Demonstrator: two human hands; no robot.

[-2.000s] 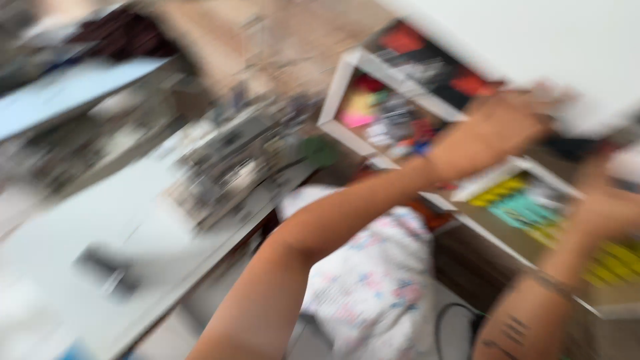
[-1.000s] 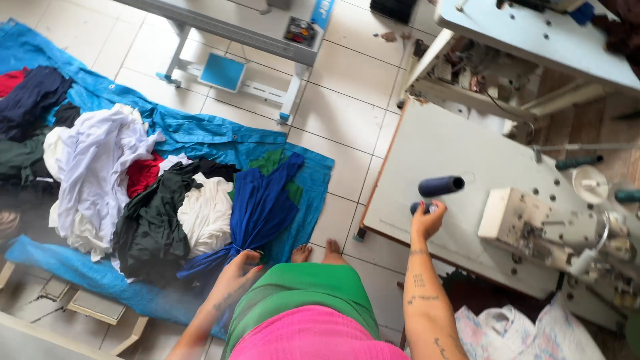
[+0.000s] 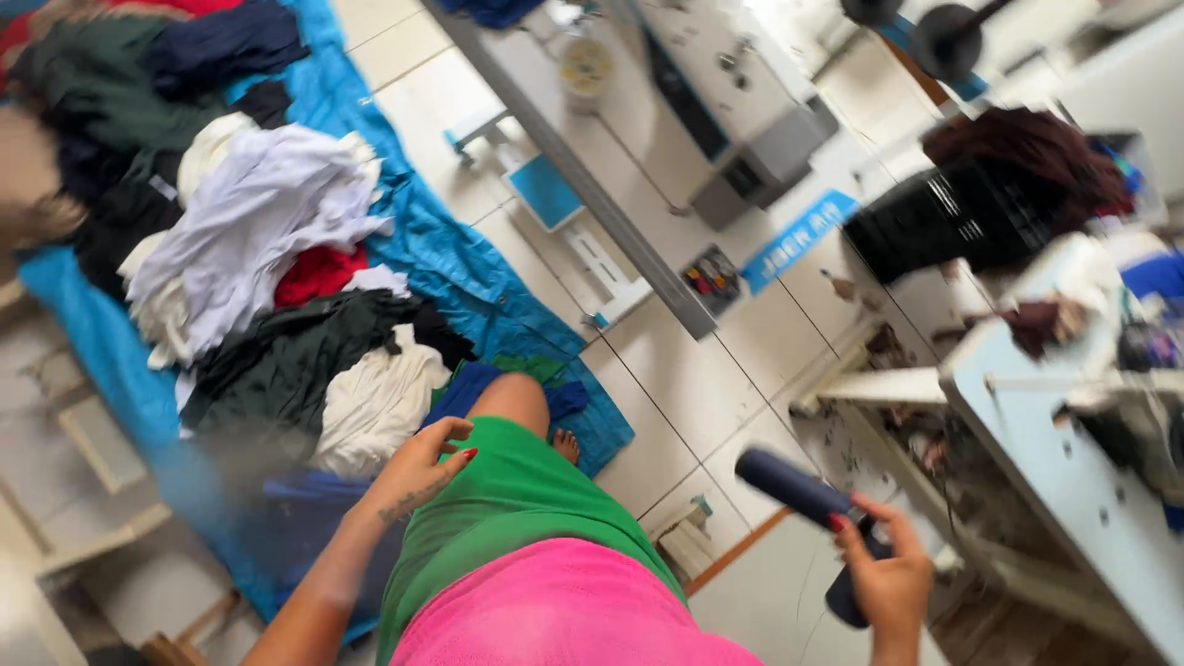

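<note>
My right hand (image 3: 883,564), at the lower right, is at a dark navy cylinder (image 3: 795,486), perhaps a thread cone, with its thumb and fingers around the near part. A second dark piece (image 3: 846,597) shows just below, by the palm; whether the two are joined is unclear. My left hand (image 3: 425,467) hangs over my green shorts with fingers loosely bent and nothing in them. Beyond it, a heap of clothes lies on a blue tarp (image 3: 425,222): a white cloth (image 3: 250,222), a dark green cloth (image 3: 287,361) and a cream cloth (image 3: 379,398).
A grey-edged sewing table (image 3: 592,194) stands ahead, bearing a thread spool (image 3: 585,69) and a small tray (image 3: 710,277). On the right are a black crate (image 3: 962,213) with dark cloth and a light-blue worktable (image 3: 1045,435). A white tabletop (image 3: 795,601) lies under my right hand.
The view has swung strongly. One second ago the navy cylinder was over the white tabletop just beyond my right hand; now that hand is around it. My left hand stays near my shorts.
</note>
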